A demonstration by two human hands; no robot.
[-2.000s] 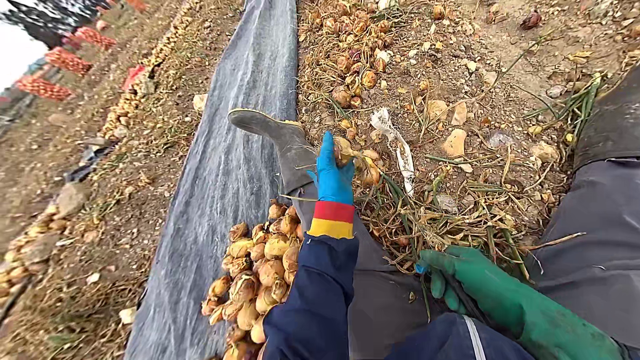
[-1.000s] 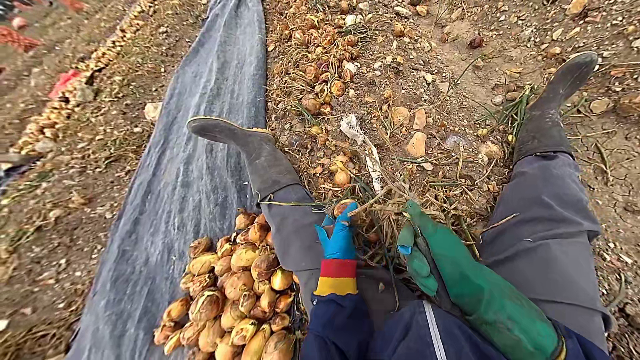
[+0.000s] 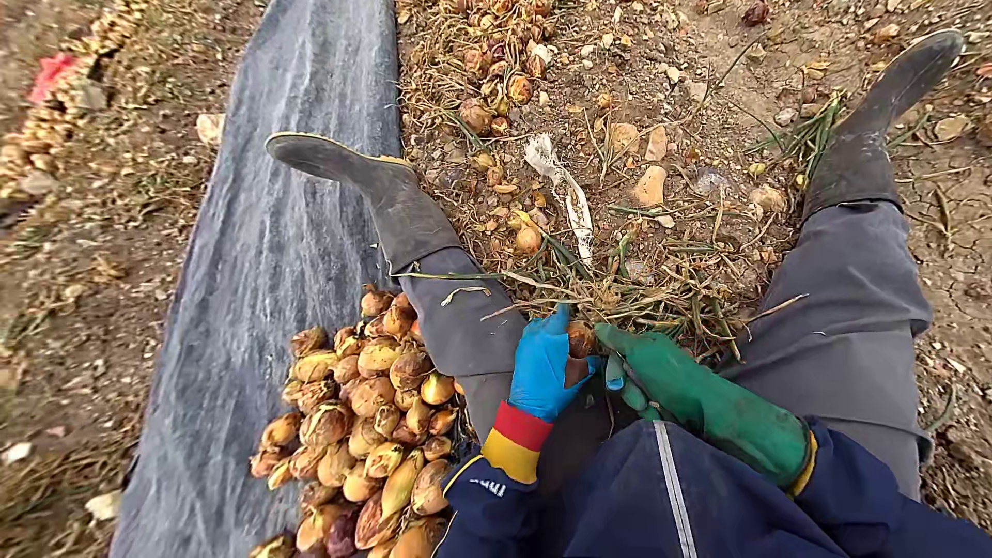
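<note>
My left hand [image 3: 546, 368], in a blue glove, is closed around a brown onion [image 3: 581, 339] between my legs. Against the onion's right side is my right hand [image 3: 647, 364] in a long green rubber glove; a small blue-tipped item [image 3: 614, 372] shows at its fingers, too hidden to identify. Dry onion stalks [image 3: 659, 291] lie just beyond both hands. To the left of my left hand, a heap of onions [image 3: 372, 403] rests on a grey fabric sheet [image 3: 256, 256], beside my thigh.
My booted legs are stretched out on either side. Between them lie a few onions [image 3: 528, 239], stones [image 3: 649, 186] and a white strip of cloth or plastic [image 3: 570, 194]. More onions [image 3: 504, 62] form a row farther up. A red item [image 3: 53, 76] is at the far left.
Two seconds ago my left hand held onions farther forward, above the stalks; it is now lower, near my lap, beside my right hand. The view has shifted.
</note>
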